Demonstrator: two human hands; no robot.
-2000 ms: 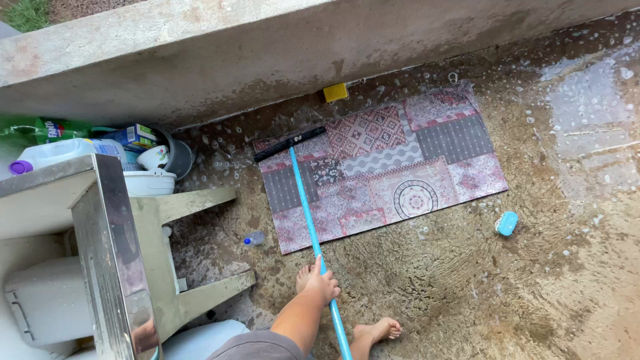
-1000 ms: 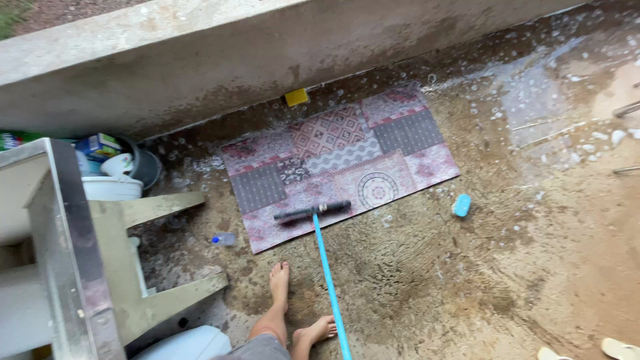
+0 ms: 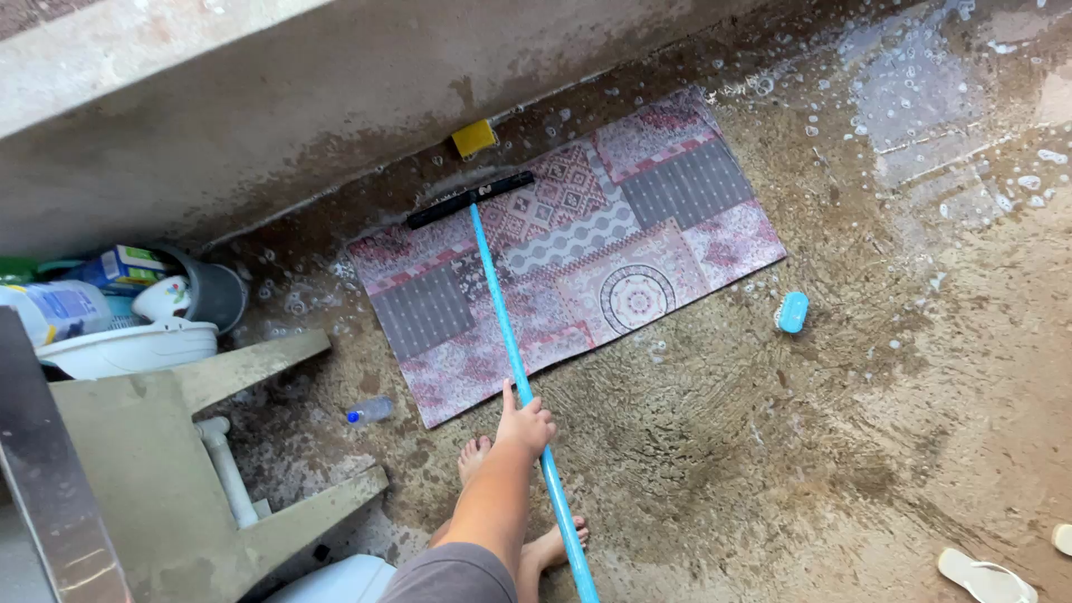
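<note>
My right hand (image 3: 523, 427) is closed around the blue pole (image 3: 502, 310) of a black squeegee-like floor tool, one digit pointing along the pole. The tool's dark head (image 3: 471, 199) lies across the upper left part of a patchwork-patterned mat (image 3: 578, 243) on the wet concrete floor. A yellow sponge-like block (image 3: 474, 138) rests just beyond the mat, against the wall base. Right of the mat lies a blue scrubbing brush (image 3: 791, 312). A small clear bottle with a blue cap (image 3: 370, 409) is on its side near the mat's lower left corner. My left hand is out of view.
A low concrete wall (image 3: 335, 109) runs along the far side. At left stand a concrete support (image 3: 134, 435), a white basin (image 3: 142, 347) and a grey bucket (image 3: 222, 293) with containers. My bare feet are below the mat. Pale flip-flops (image 3: 988, 578) lie at lower right; suds spot the floor.
The tool's head has moved from the mat's lower middle, where it was one second ago, up to its far left part. My right hand, out of view then, is back in view on the pole.
</note>
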